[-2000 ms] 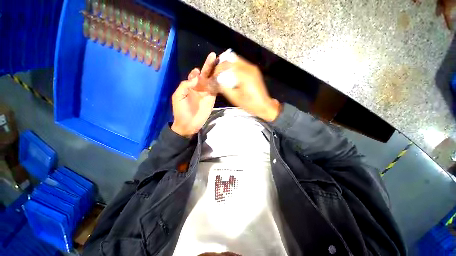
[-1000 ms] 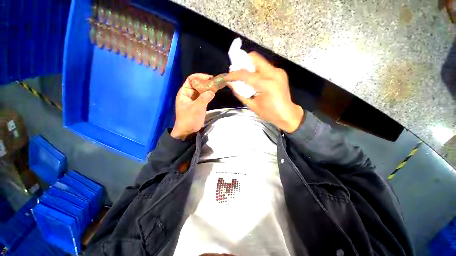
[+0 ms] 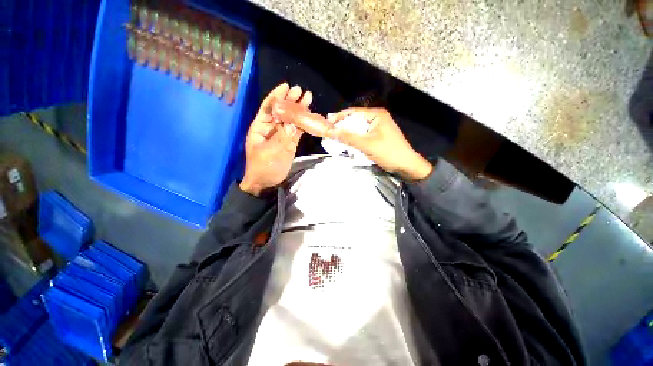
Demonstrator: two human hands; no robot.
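A slim amber-pink moulded piece point(image 3: 303, 119) spans the gap between my hands, in front of the bench edge. My left hand point(image 3: 272, 139) holds its left end between thumb and fingers, with the other fingers spread. My right hand point(image 3: 376, 138) pinches its right end and also holds a crumpled white cloth point(image 3: 336, 147), partly hidden under the fingers. Similar pieces point(image 3: 187, 53) lie side by side in close rows at the far end of the blue tray point(image 3: 154, 196) on my left.
The speckled bench point(image 3: 458, 53) runs from top centre to the right edge. Brown pieces show at its far right corner point(image 3: 642, 16). Stacked blue trays point(image 3: 89, 289) and cardboard boxes point(image 3: 14, 189) stand at lower left. Yellow-black tape point(image 3: 575, 232) marks the grey floor.
The piece now lies stretched between both hands, more exposed than before. The white cloth has moved down, under my right hand. My left fingers have opened outward somewhat.
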